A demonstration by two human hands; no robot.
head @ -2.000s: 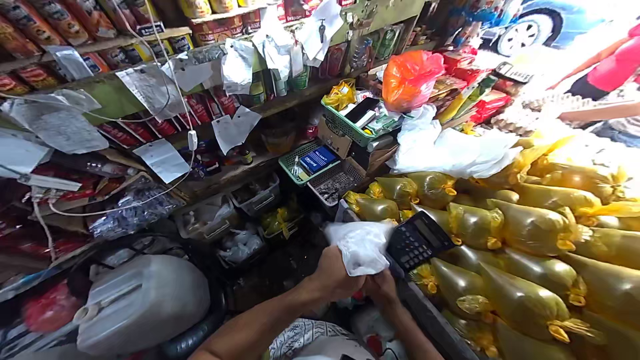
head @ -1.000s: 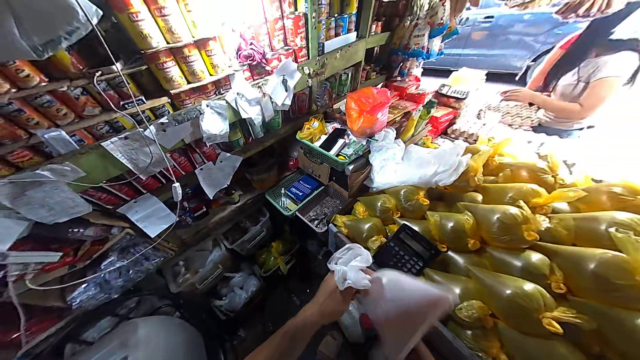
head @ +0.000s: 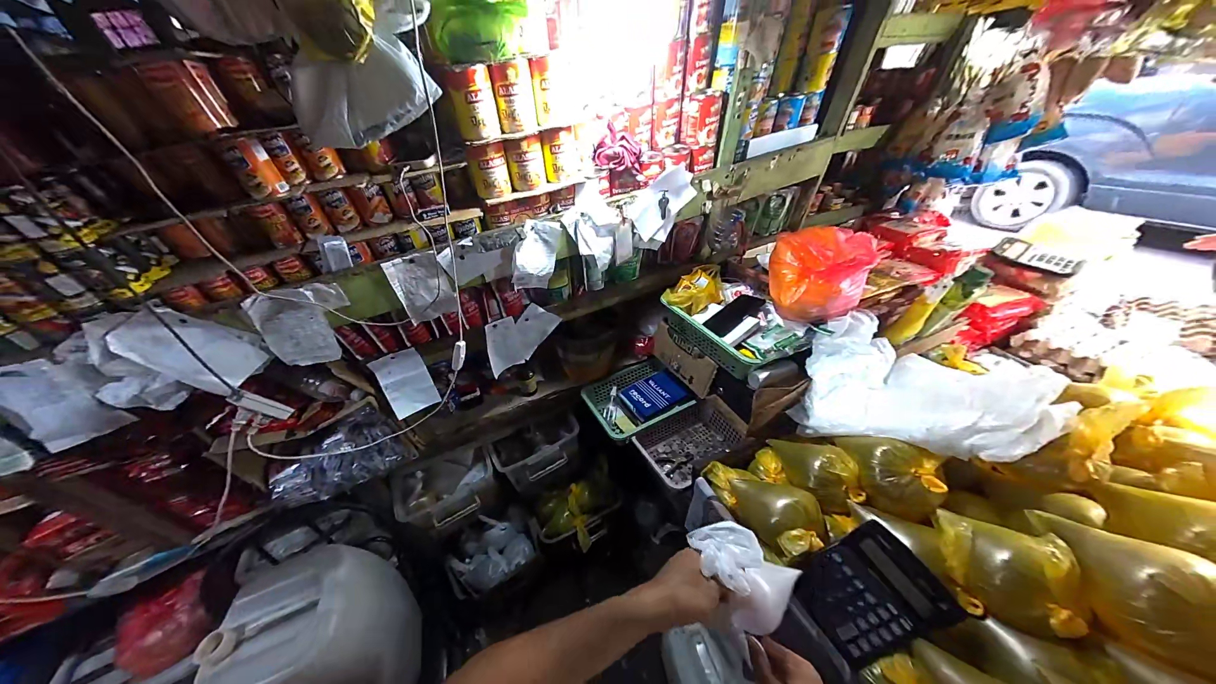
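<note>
In the lower middle, my left hand (head: 686, 591) is closed around the gathered top of a white plastic bag (head: 730, 556). Pale contents bulge on the bag's right side. My right hand (head: 781, 660) is at the bottom edge, just below the bag and partly cut off by the frame; its grip cannot be made out. A black desk calculator (head: 879, 594) lies tilted right of the bag, against tied yellow plastic bags (head: 1012, 570).
A plastic jug (head: 318, 617) stands at lower left. Baskets with small items, one with a blue box (head: 654, 395), lie ahead. An orange plastic bag (head: 822, 271) sits beyond. Shelves of cans (head: 513, 95) and hung papers (head: 404, 383) line the left side.
The view has swung up and left since two seconds ago. A pale bag that was blurred at my right hand one second ago now hangs less blurred by my left hand. The person outside is mostly out of view.
</note>
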